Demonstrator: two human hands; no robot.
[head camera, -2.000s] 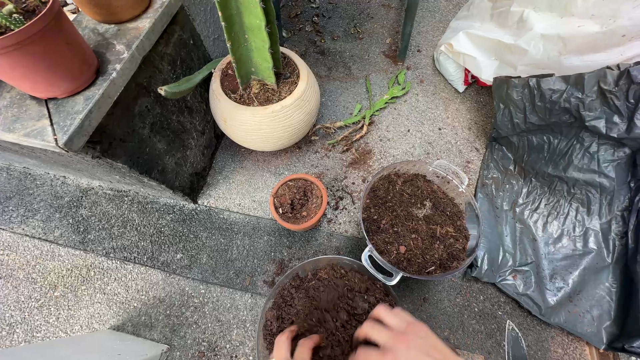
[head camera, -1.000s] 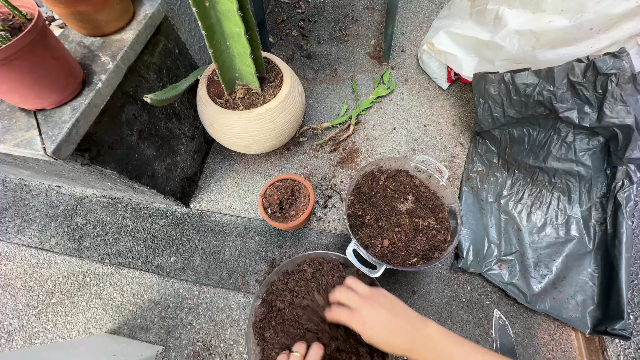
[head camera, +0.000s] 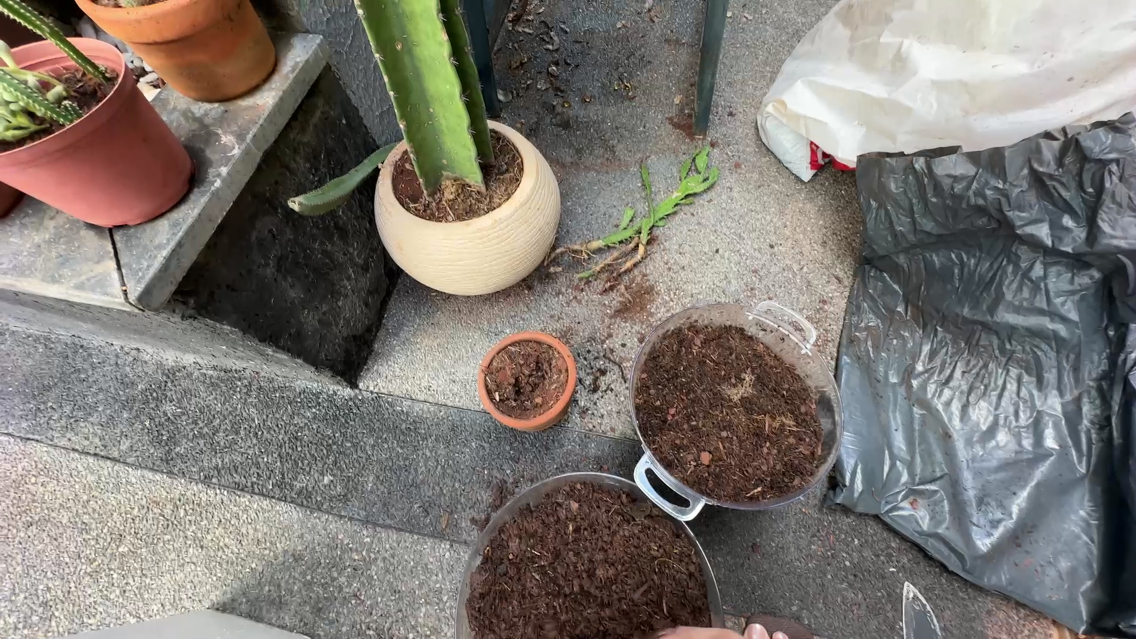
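Note:
Only a sliver of my right hand (head camera: 697, 633) shows at the bottom edge, at the rim of the lower clear plastic bowl of dark potting mix (head camera: 586, 564); its grip is cut off by the frame. My left hand is out of view. A second clear bowl with handles, full of potting mix (head camera: 728, 413), stands up and to the right, close against the first. Left of it is a small terracotta pot (head camera: 527, 382) with soil inside. An uprooted green succulent cutting (head camera: 657, 213) with bare roots lies on the paving, right of a round cream pot (head camera: 468, 244) holding a tall cactus (head camera: 426, 89).
A black plastic sheet or bag (head camera: 985, 382) covers the right side, below a white sack (head camera: 941, 80). A pointed metal blade (head camera: 919, 612) shows at the lower right. Potted plants, one in a reddish plastic pot (head camera: 106, 160), stand on a stone ledge (head camera: 231, 133) at the upper left.
Both hands were in the lower bowl's potting mix earlier. Now the left has gone out of view and the right has moved down to the bottom edge.

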